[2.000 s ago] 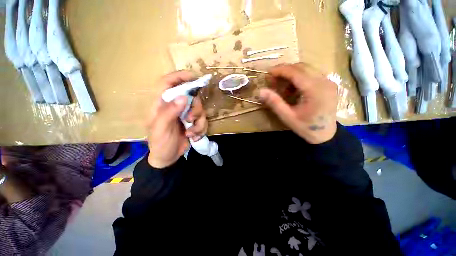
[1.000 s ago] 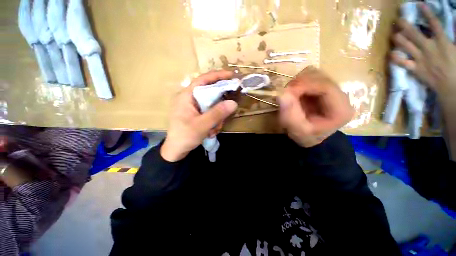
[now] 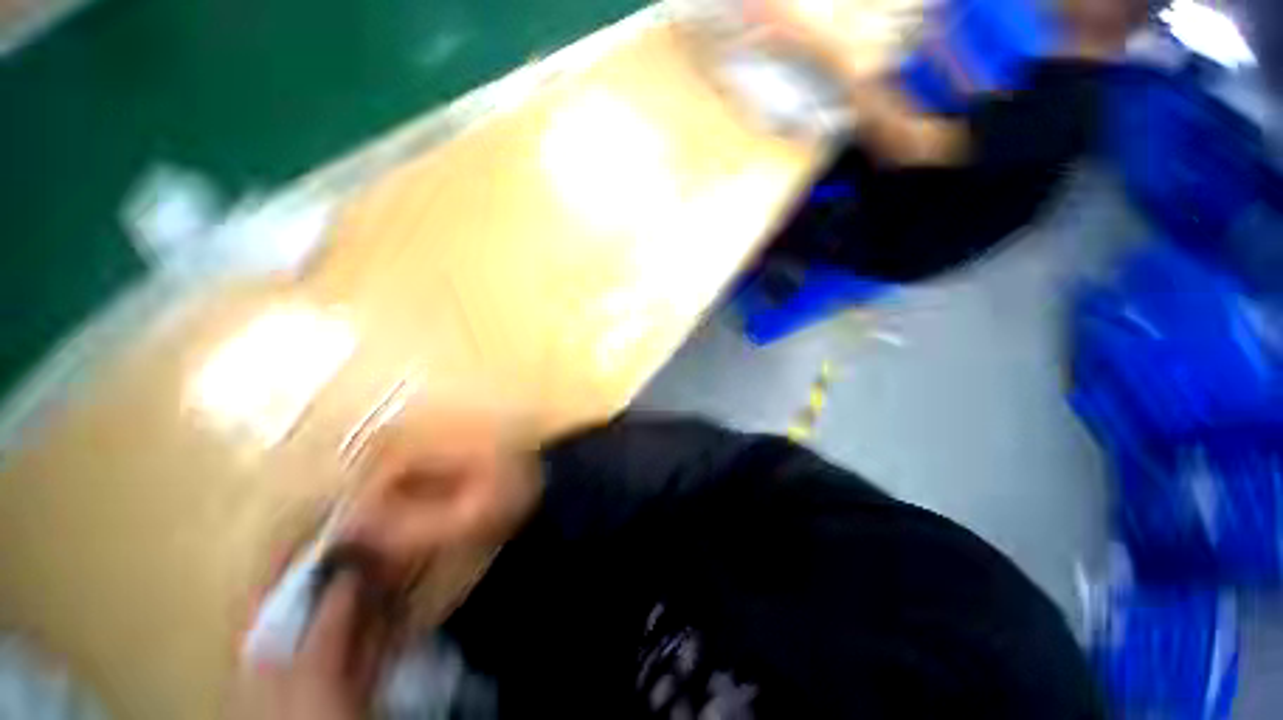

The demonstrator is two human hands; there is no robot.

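Note:
The frame is strongly blurred. My left hand (image 3: 317, 650) is low at the left, holding a pale grey-white moulded leg part (image 3: 286, 613) whose wide end shows above the fingers with a dark patch beside it. My right hand (image 3: 448, 485) is just above and to the right, its fingers bent close to the part. Whether it holds a thin stick is too blurred to tell. Thin pale sticks (image 3: 372, 425) lie on the bench above my right hand. The dish cannot be made out.
The tan shiny bench (image 3: 493, 267) runs diagonally beside the green belt (image 3: 282, 85). A white scrap (image 3: 172, 214) lies at the belt edge. Another person's dark sleeve (image 3: 971, 183) is at upper right, near a blurred pale part (image 3: 782, 90). Blue crates (image 3: 1182, 366) stand on the grey floor.
The view has swung to the right and tilted, bringing in the belt and blue crates. My hands now appear lower left, with the right hand closer to the part.

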